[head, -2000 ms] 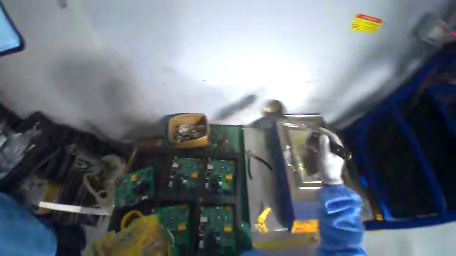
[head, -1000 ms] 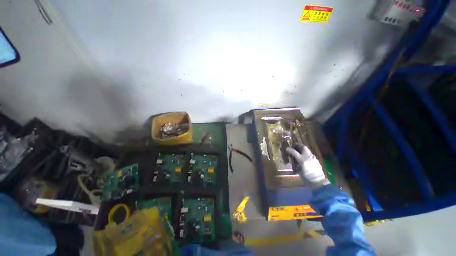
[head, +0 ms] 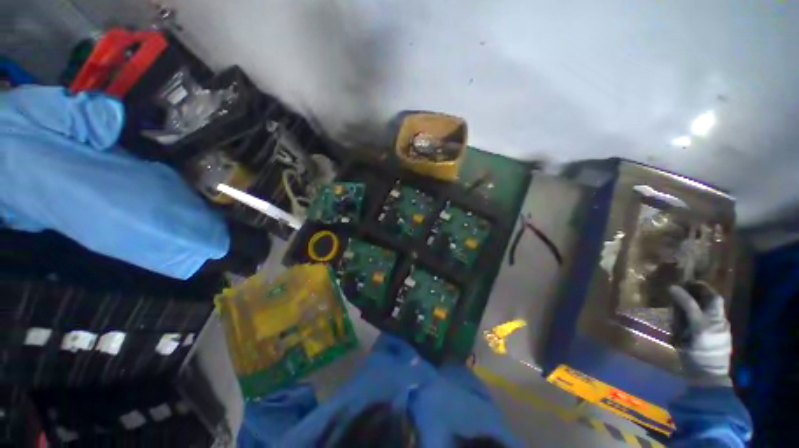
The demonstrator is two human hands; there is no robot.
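Note:
The blue solder pot (head: 574,306) stands at the right with a steel rim and a shiny, partly crusted well. My right hand (head: 703,341), in a white glove, is over the well's near right edge, fingers closed on a small dark tool (head: 696,297), mostly hidden by the hand. A green board masked with yellow tape (head: 285,325) is raised and tilted at the lower left. A blue sleeve meets its lower edge; my left hand is not visible.
A black divided tray (head: 396,261) holds several green boards and a yellow tape roll (head: 322,246). Behind it is a tan scrap box (head: 431,144). Dark-handled cutters (head: 536,238) and yellow tape scraps (head: 504,336) lie beside the pot. Another person's blue sleeve (head: 105,192) is at left.
The view has turned left and tilted, so the masked board shows more fully. My right hand has stayed at the pot, now near the well's near right corner.

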